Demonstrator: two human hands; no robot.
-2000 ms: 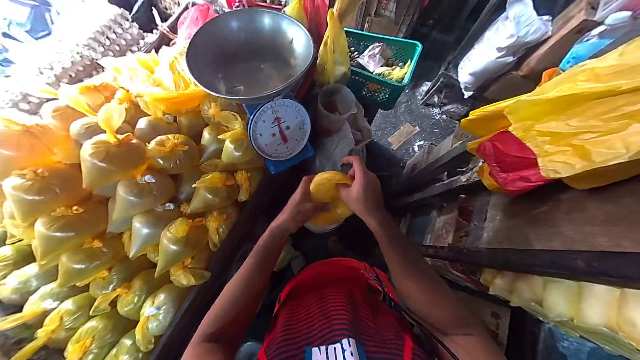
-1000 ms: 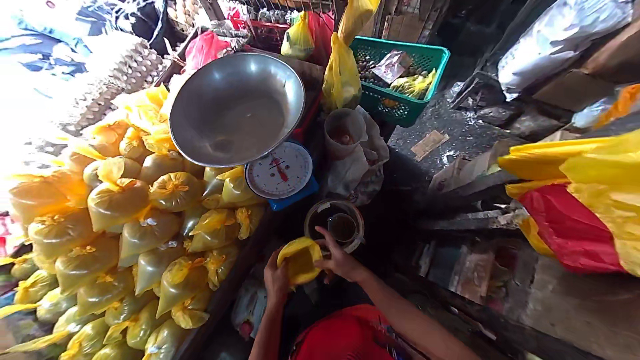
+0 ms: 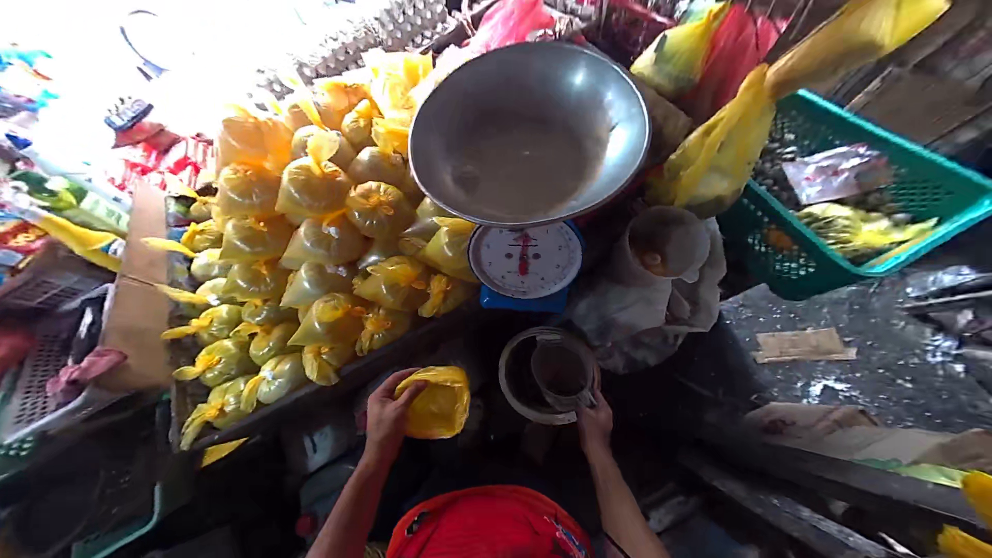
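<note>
My left hand (image 3: 394,407) holds a yellow plastic bag (image 3: 439,403) by its side, its mouth spread and facing up. My right hand (image 3: 593,411) grips the handle of a scoop or pitcher (image 3: 562,370), which sits within the rim of a round bucket (image 3: 515,399). What the bucket holds is too dark to tell. Just beyond stands a blue dial scale (image 3: 525,260) with a wide metal pan (image 3: 527,139) on top; the pan holds nothing visible. Many filled, knotted yellow bags (image 3: 322,244) are stacked to the left of the scale.
A green plastic basket (image 3: 868,271) with bags in it stands at right. Beside the scale, a whitish container (image 3: 666,244) rests on a sack (image 3: 690,310). Filled yellow bags (image 3: 717,155) hang behind. Egg trays (image 3: 372,39) are stacked at the back. Wooden boards (image 3: 775,504) lie at lower right.
Both hands were at the yellow bag; now the left alone holds it, with its mouth spread. The right hand has moved to the scoop in the bucket. The view has shifted.
</note>
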